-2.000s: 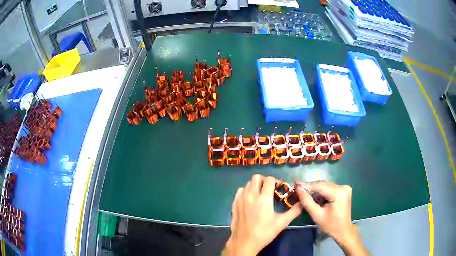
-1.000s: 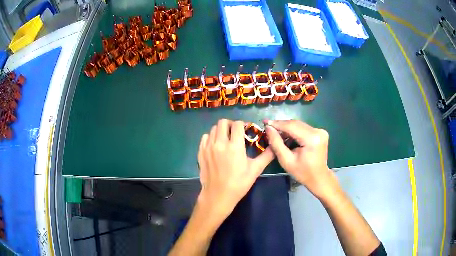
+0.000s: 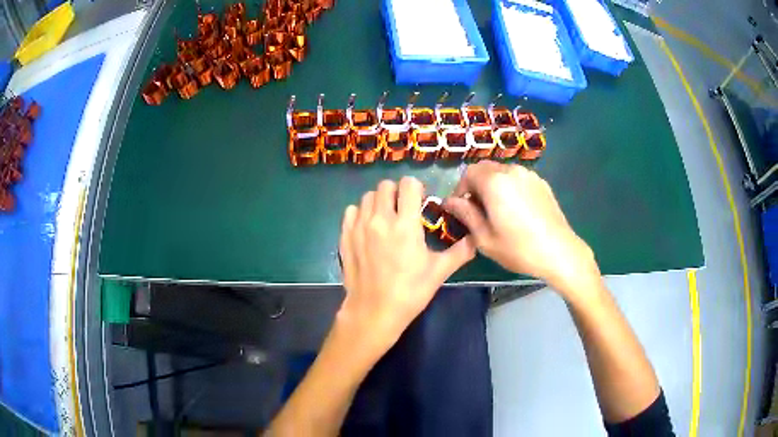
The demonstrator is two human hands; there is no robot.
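Observation:
A paired copper coil (image 3: 435, 215) lies between my hands near the bench's front edge, its openings facing up, with a whitish rim on one opening. My left hand (image 3: 391, 247) holds it from the left with fingers and thumb. My right hand (image 3: 512, 218) is at its right side, fingertips bent down onto it; they cover part of the coil, and I cannot tell whether they pinch a small piece. Finished coils (image 3: 367, 145) stand in a neat double row of openings just beyond my hands, wire leads up, some with whitish top rims.
A jumbled heap of coils (image 3: 226, 51) lies at the bench's back left. Blue bins with white contents stand at the back: one (image 3: 439, 70), a second (image 3: 546, 85) and a third (image 3: 610, 61). A blue mat (image 3: 51, 247) with more coils and a yellow bin (image 3: 44, 32) are at left.
The view has tilted down and shifted right since the first frame. My right hand has turned over the coil, its fingers now bent more downward. My left hand still holds the coil.

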